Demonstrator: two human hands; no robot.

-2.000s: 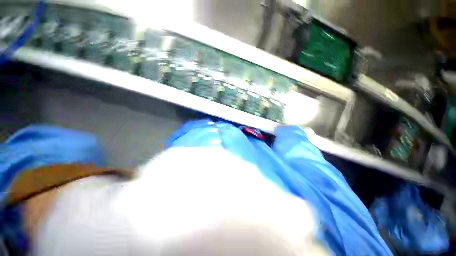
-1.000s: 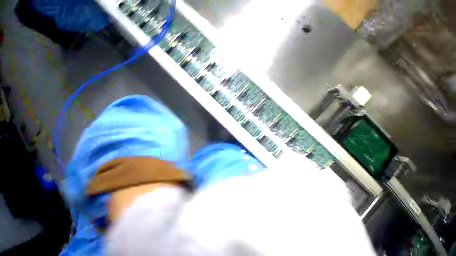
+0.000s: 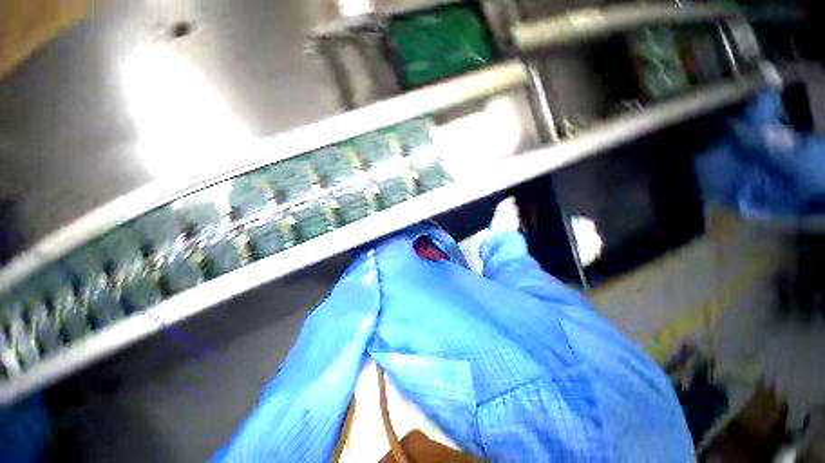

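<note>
Green circuit boards (image 3: 308,194) with white and dark components lie in a long row between two pale conveyor rails (image 3: 317,256). My right hand (image 3: 506,217), small, blurred and in a white glove, is beyond the blue sleeve at the near rail, by a black tote (image 3: 647,212). Its fingers and any hold cannot be made out. I cannot make out my left hand; a white patch with thin brown strands shows at the bottom edge, apparently within the clothing. My blue smock (image 3: 507,362) fills the lower middle.
A green board in a dark frame (image 3: 443,45) is behind the far rail. A white crumpled piece (image 3: 586,239) shows at the tote. Cross shafts (image 3: 543,101) span the rails at the right. Another person's blue sleeve (image 3: 769,163) is at the right edge. Bright glare lies on the metal surface.
The view has swung, so the conveyor now rises to the right. The large white-gloved hand and brown cuff near the camera have left the foreground. The tote has come into view.
</note>
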